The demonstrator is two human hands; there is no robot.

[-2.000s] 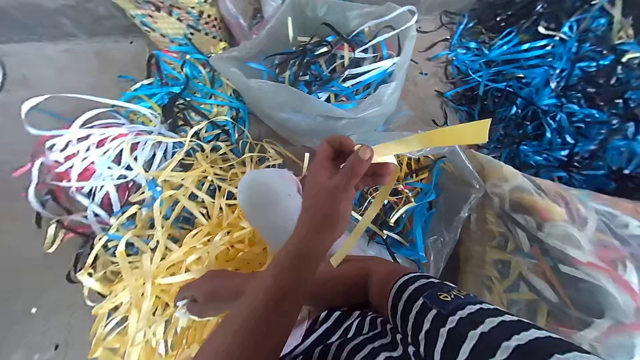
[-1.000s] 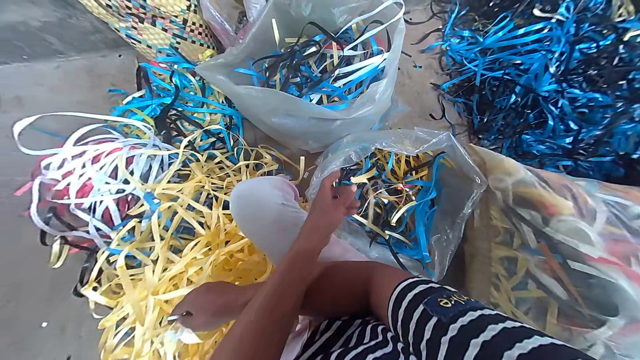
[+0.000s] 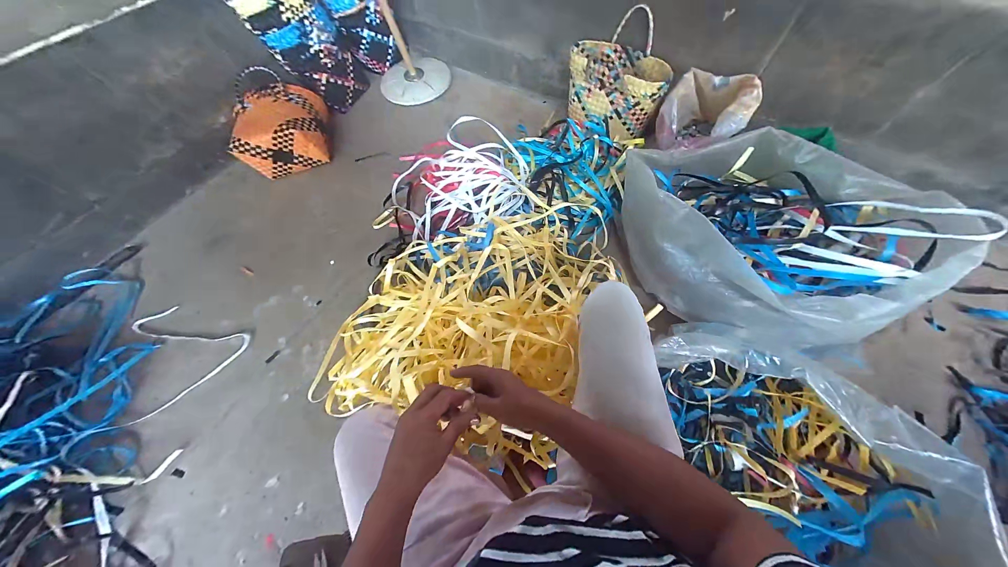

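My left hand (image 3: 425, 433) and my right hand (image 3: 504, 398) meet above my lap, fingertips close together around something small and pale that I cannot make out. Just beyond them a large heap of yellow plastic strips (image 3: 465, 323) spreads over the floor. White strips (image 3: 480, 177) lie on its far side, with blue strips (image 3: 591, 181) beside them. To the right, an upper clear plastic bag (image 3: 677, 244) holds blue, black and white strips. Nearer my right arm, another clear plastic bag (image 3: 937, 465) holds yellow, blue and black pieces.
An orange and black woven basket (image 3: 283, 142) stands at the back left near a pole with a round base (image 3: 416, 81). A multicoloured woven basket (image 3: 614, 87) and a small bag (image 3: 709, 106) stand at the back. Blue strips (image 3: 71, 378) lie at the left.
The right hand has left the lower plastic bag and come to the left hand over my lap. The yellow strip it held two seconds ago was gone from it one second ago. The view has swung left.
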